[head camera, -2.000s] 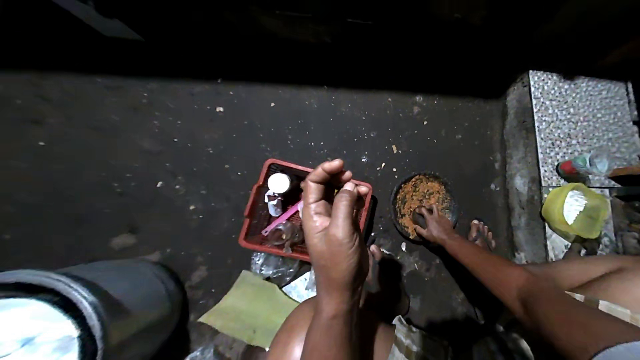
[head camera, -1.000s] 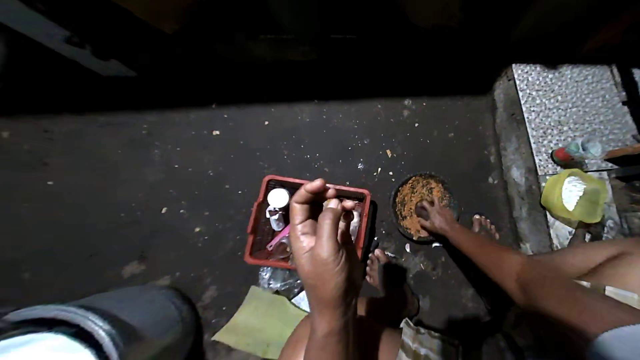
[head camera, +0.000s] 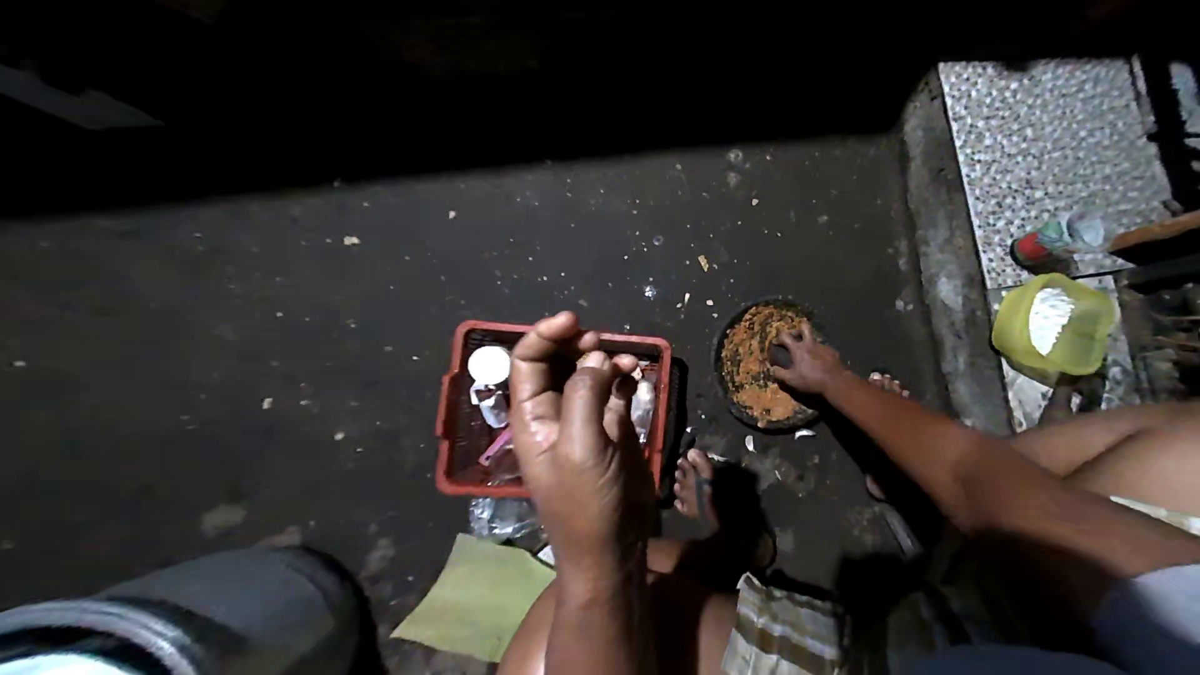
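My left hand is raised in front of the red plastic basket, fingers curled and thumb near the fingertips; whether it pinches something small I cannot tell. Crumbly orange-brown food fills much of a dark round mortar on the floor. Over its right side, my right hand grips a dark pestle, mostly hidden by the fingers. Behind my left hand, the basket holds a container with a white lid, a pink-handled utensil and clear plastic bags.
Green sheet and clear plastic lie below the basket. A large grey cylindrical container stands at lower left. At right, a yellow bowl of white stuff rests near a tiled ledge. White bits lie by my feet.
My right hand has shifted from the lower right of the mortar's contents toward the upper right, its grip kept. My left hand stays raised before the basket.
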